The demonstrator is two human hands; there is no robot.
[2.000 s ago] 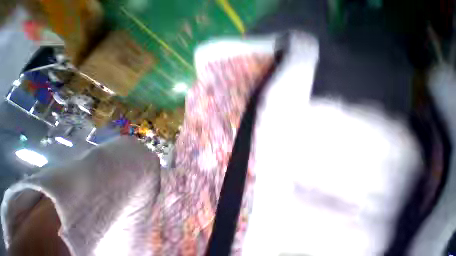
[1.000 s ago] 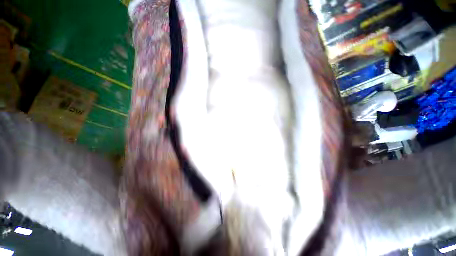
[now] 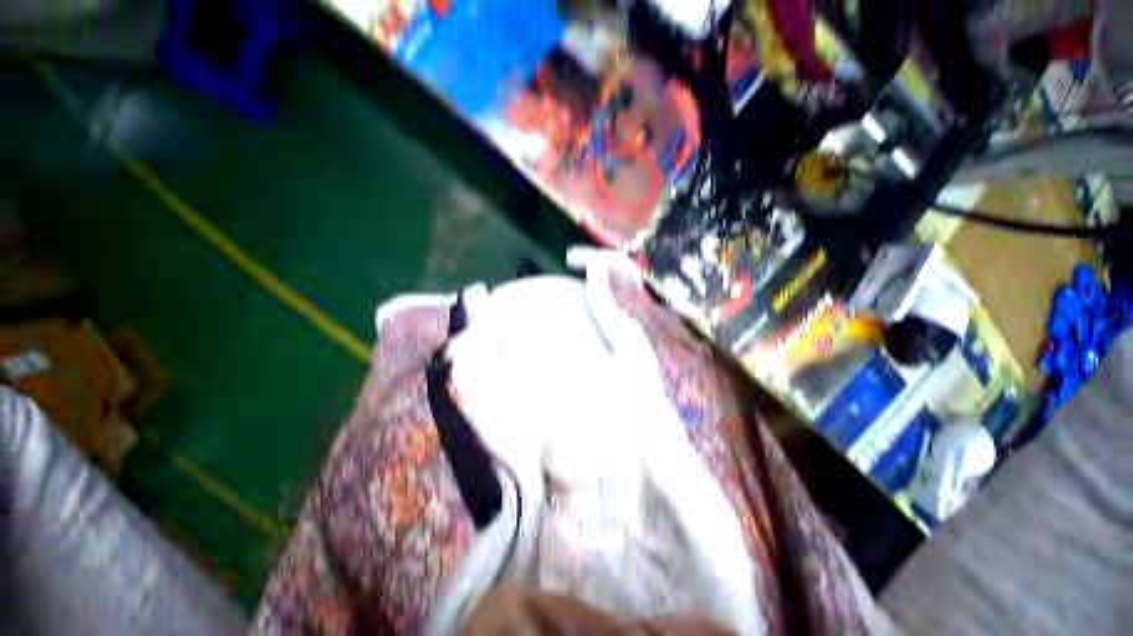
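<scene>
Neither of my hands can be made out; only grey sleeves show at the lower left and lower right. A blurred brown shape is cut off by the bottom edge, and I cannot tell whether it is a hand. White cloth (image 3: 559,385) and patterned clothing (image 3: 398,485) fill the lower middle. On the bench at right, a white unit with a round black head (image 3: 919,339) lies near another white rounded part (image 3: 957,462).
The bench carries printed poster sheets (image 3: 839,342) and a blue sheet (image 3: 485,56). Black leads (image 3: 721,162) lie near its middle. Shiny blue pieces (image 3: 1078,329) are at far right. A blue stool (image 3: 224,56) and a cardboard carton (image 3: 62,373) stand on the green floor at left.
The view has swung so that more of the bench shows at upper right, with the blue sheet and black leads now visible. The carton sits lower at left. The sleeves have moved towards the lower corners.
</scene>
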